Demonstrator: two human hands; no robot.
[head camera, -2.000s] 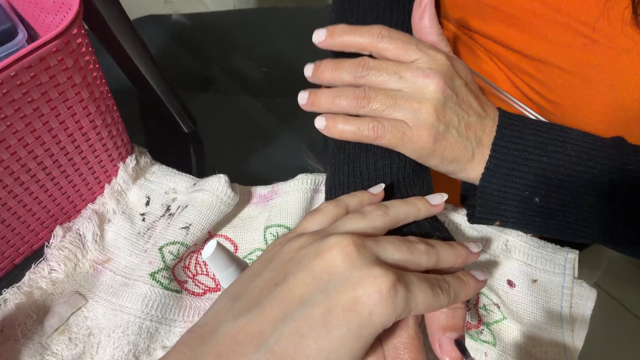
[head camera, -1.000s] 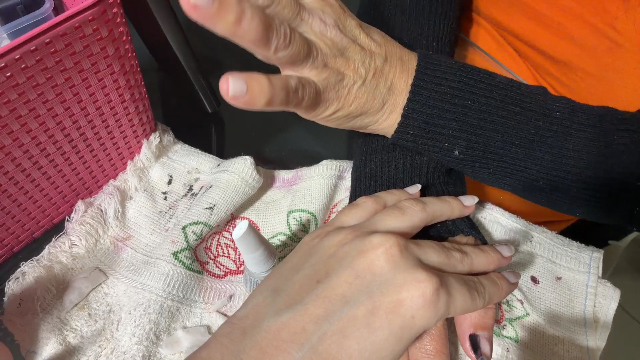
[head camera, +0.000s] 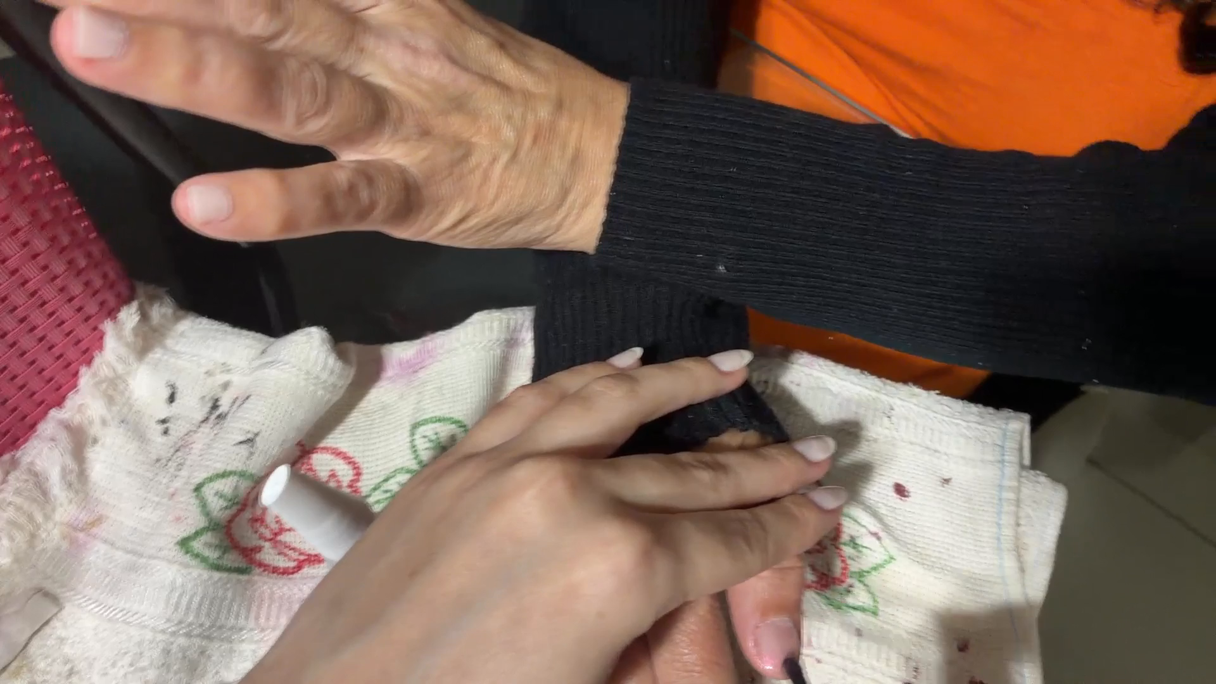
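Observation:
My left hand (head camera: 560, 532) lies palm down over another person's hand (head camera: 693, 646), its fingertips across the black ribbed cuff (head camera: 655, 323) and the back of that hand. My thumb is hidden beneath. The person's digit (head camera: 769, 608) points down past my fingers, and a small dark tip (head camera: 793, 669) is at its nail, cut off by the lower edge. Left of my hand, a white tapered cap or nozzle (head camera: 323, 513) tilts up over the embroidered towel (head camera: 437, 361); its lower part is hidden. My right hand is out of view.
The person's other hand (head camera: 475, 123) extends across the upper left, fingers spread, its black sleeve (head camera: 855, 218) crossing above my hand. A pink woven plastic basket (head camera: 47, 285) stands at left. A dark chair or table leg (head camera: 123, 104) is behind it. The person wears an orange garment (head camera: 1045, 76).
The person's upper hand has lifted from the other sleeve and moved left, fingers now spread. My left hand stays over the lower hand. The view has come closer.

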